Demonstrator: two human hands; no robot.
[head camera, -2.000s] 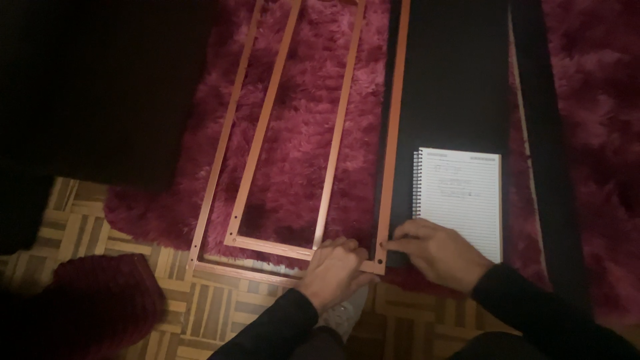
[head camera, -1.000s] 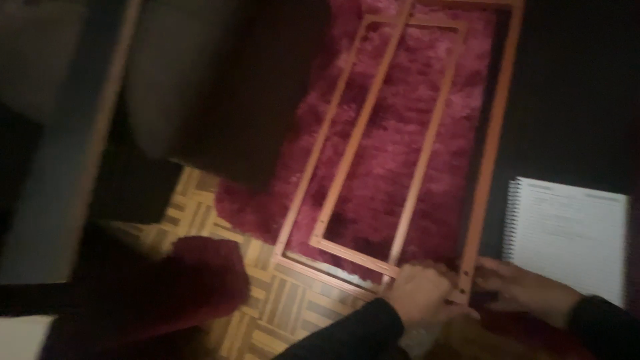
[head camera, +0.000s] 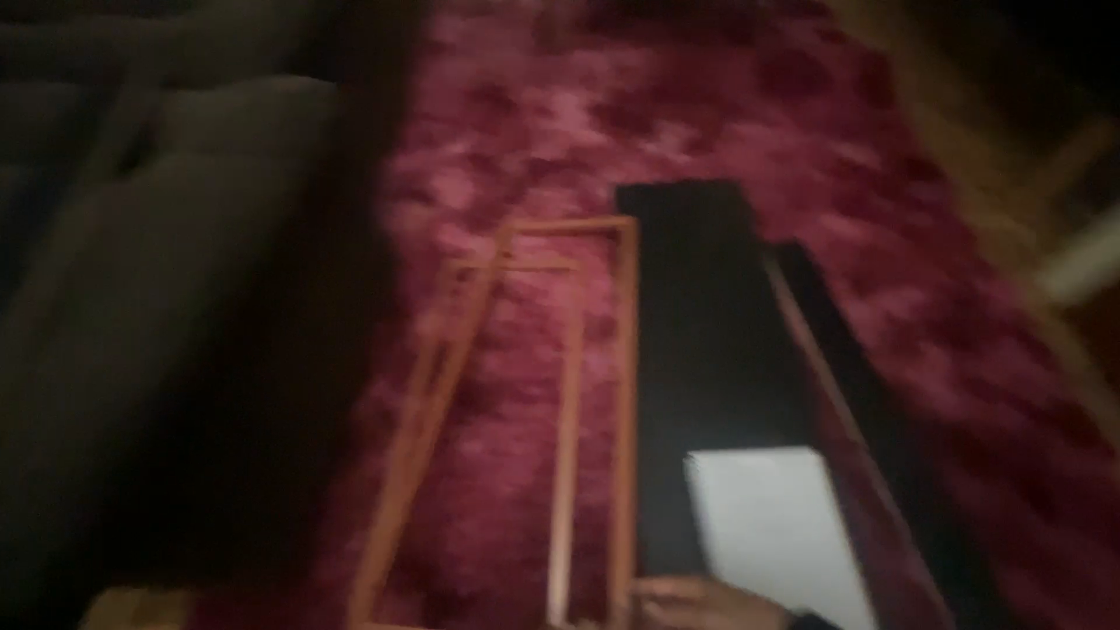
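Observation:
Copper-coloured rectangular frames (head camera: 624, 394) lie overlapping on the red shaggy rug (head camera: 700, 122), blurred by motion. At the bottom edge of the view, my right hand (head camera: 704, 602) has its fingers at the near end of the outer frame's right bar; whether they grip it cannot be told. My left hand is not clearly visible, as the near ends of the frames run out of view. Just beyond my right hand, an open notepad (head camera: 779, 525) with a white page rests on a long black panel (head camera: 709, 324).
A narrower dark panel (head camera: 875, 394) with a light edge lies at the right. Dark grey upholstered furniture (head camera: 227, 175) fills the left side. Wooden floor (head camera: 140, 608) shows at lower left, and a blurred pale bar (head camera: 1085, 254) is at the far right.
The view has swung up toward the far end of the rug. My left hand, earlier on the near frame corner, has dropped out of sight. My right hand remains near that corner.

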